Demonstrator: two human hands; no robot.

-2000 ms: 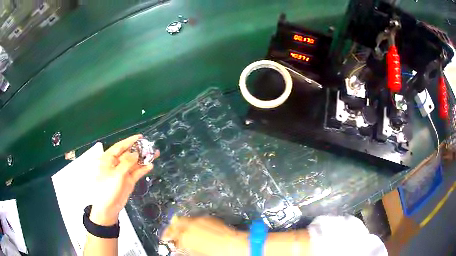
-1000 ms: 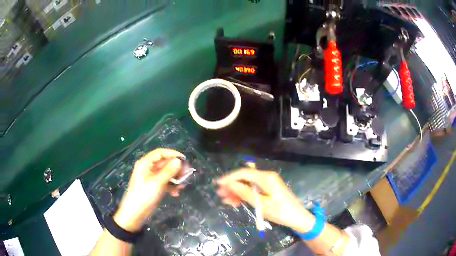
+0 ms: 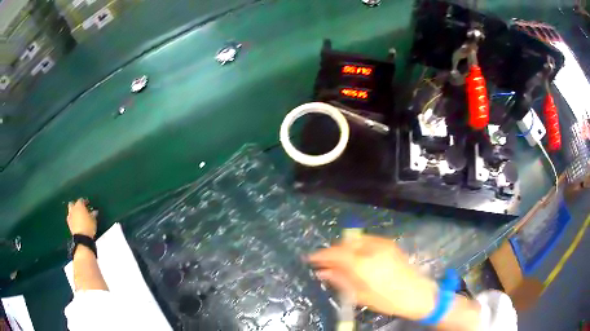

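Observation:
My left hand (image 3: 82,220) reaches out at the far left over the green belt. Something small and shiny shows at its fingertips, but I cannot tell whether it is gripped. My right hand (image 3: 382,275), blurred, is over the right part of the clear blister tray (image 3: 242,213) and holds a white marker (image 3: 347,315) with a blue end, running through the hand. The tray's left pockets show dark discs (image 3: 191,304). Glare hides the contents of its front part.
A black test fixture (image 3: 362,184) with red clamp handles (image 3: 477,97) stands at right, with panel meters (image 3: 354,83) and a tape roll (image 3: 315,134). White paper (image 3: 132,278) lies left of the tray. Shiny modules (image 3: 226,54) sit on the belt. A blue bin (image 3: 540,239) is at right.
My left hand has moved from over the tray, where it held a round module, out to the far left. My right hand keeps the marker over the tray. The view has shifted.

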